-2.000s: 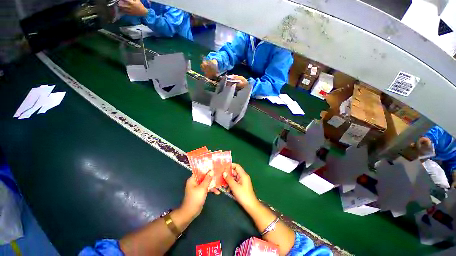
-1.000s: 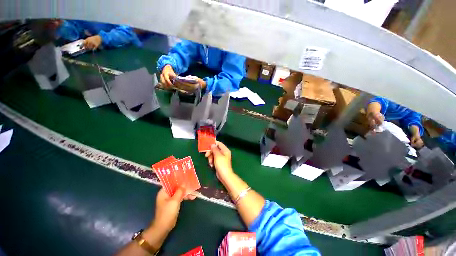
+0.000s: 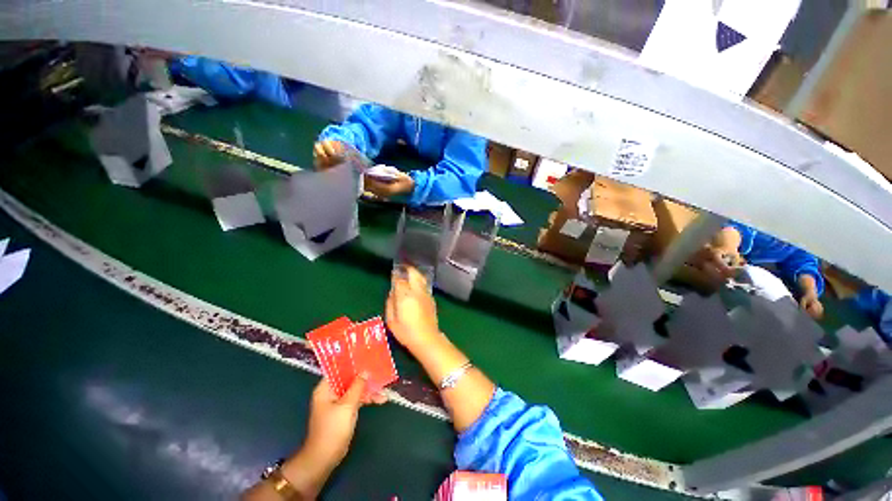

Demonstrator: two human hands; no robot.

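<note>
My left hand (image 3: 337,416) holds a fan of red insert cards (image 3: 354,354) above the worn conveyor rail. My right hand (image 3: 412,311) reaches over the green belt to the front of an open gift box (image 3: 423,247); its fingertips are at the box opening. Whether a card is between those fingers is hidden. A second open box (image 3: 465,256) stands right beside it. A stack of red inserts (image 3: 474,487) lies at the bottom edge, partly cut off, near my right sleeve.
More open boxes stand left (image 3: 318,210) and right (image 3: 587,318) on the green belt (image 3: 264,279). The pale rail (image 3: 230,318) crosses in front. An overhead beam (image 3: 548,108) spans above. A worker opposite (image 3: 445,161) handles white papers. Brown cartons (image 3: 621,207) stand behind.
My right hand has moved from holding out a red card to the box front; that card no longer shows. The boxes appear shifted right in view. My left hand still holds its fan.
</note>
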